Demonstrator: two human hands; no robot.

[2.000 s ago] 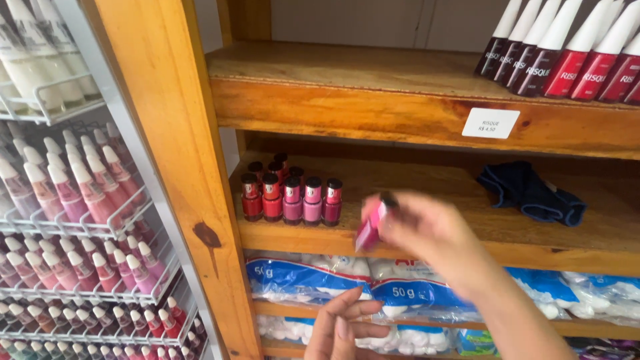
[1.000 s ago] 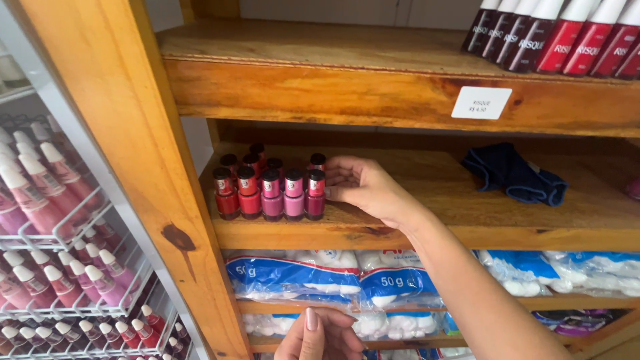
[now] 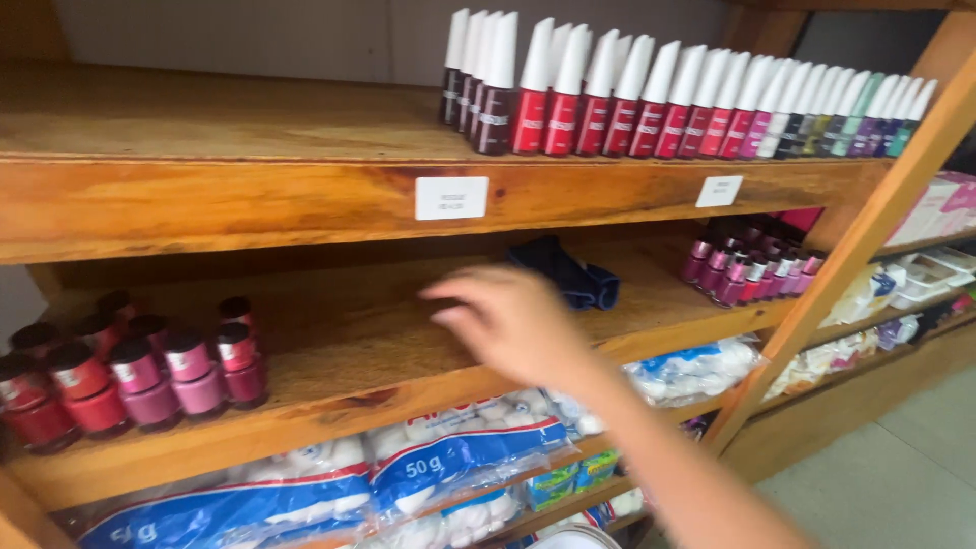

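Observation:
My right hand (image 3: 511, 324) hovers blurred over the middle wooden shelf, nothing visible between its spread thumb and fingers. Left of it, rows of black-capped nail polish bottles (image 3: 149, 393) in reds and pinks stand on that shelf. Just behind the hand lies a crumpled dark blue cloth (image 3: 564, 271). A second group of pink and purple nail polish bottles (image 3: 751, 267) stands at the shelf's right end. My left hand is out of view.
White-capped nail polish bottles (image 3: 648, 114) line the upper shelf (image 3: 229, 202), which bears white labels. Bags of cotton balls (image 3: 457, 457) fill the shelf below. A slanting wooden post (image 3: 846, 229) stands at the right, and a round whitish rim (image 3: 572, 537) shows at the bottom edge.
The view has swung right. My right hand has left the black-capped bottles, where it set one at the right end of the group. My left hand has gone out of view.

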